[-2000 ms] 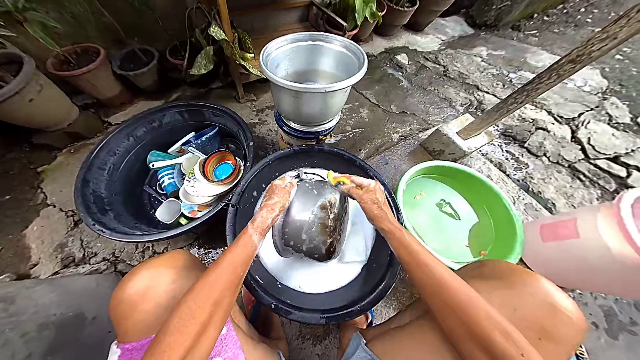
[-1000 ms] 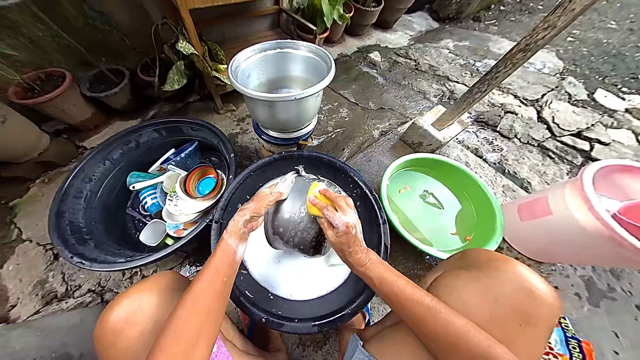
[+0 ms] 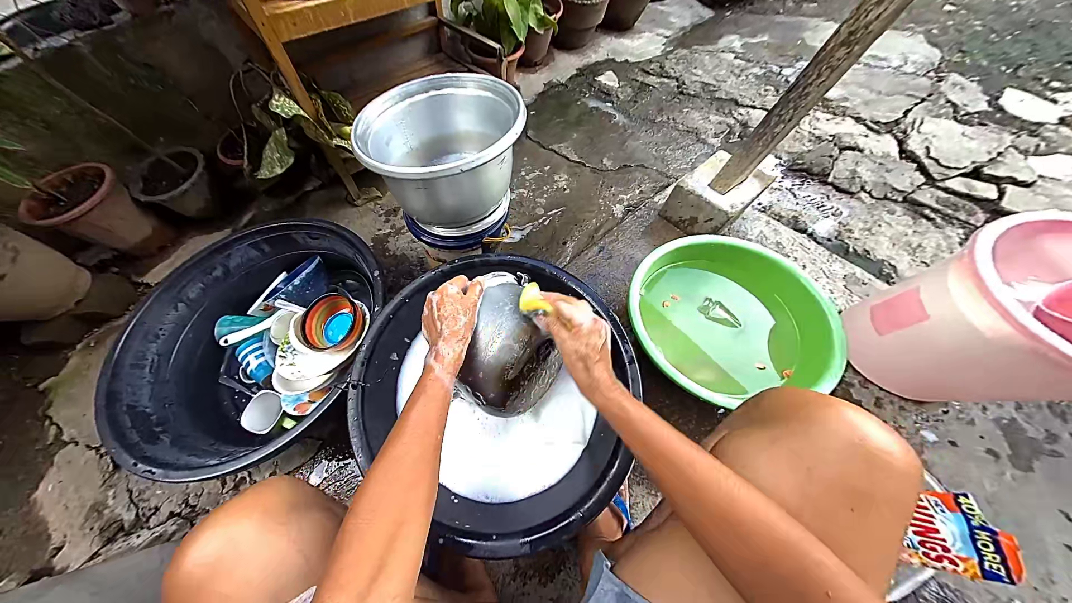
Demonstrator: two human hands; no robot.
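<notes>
A dark, scorched metal pot [image 3: 502, 352] lies tilted in a black plastic basin [image 3: 536, 536], above white suds [image 3: 511, 456]. Soapy and wet, my left hand [image 3: 450, 322] grips the pot's upper left edge. My right hand [image 3: 578, 331] holds a yellow sponge [image 3: 534, 300] against the pot's upper right side. Part of the pot's rim is hidden behind my hands.
On the left, a larger black basin [image 3: 151, 394] holds bowls, cups and spoons. An aluminium pot of water [image 3: 452, 180] stands on a bucket beyond. At right are a green basin of water [image 3: 825, 335], a pink bucket [image 3: 913, 327] and a wooden post [image 3: 804, 100].
The sponge in my right hand has moved over the pot's surface, now at its upper right side. My left hand still holds the pot, which has turned somewhat.
</notes>
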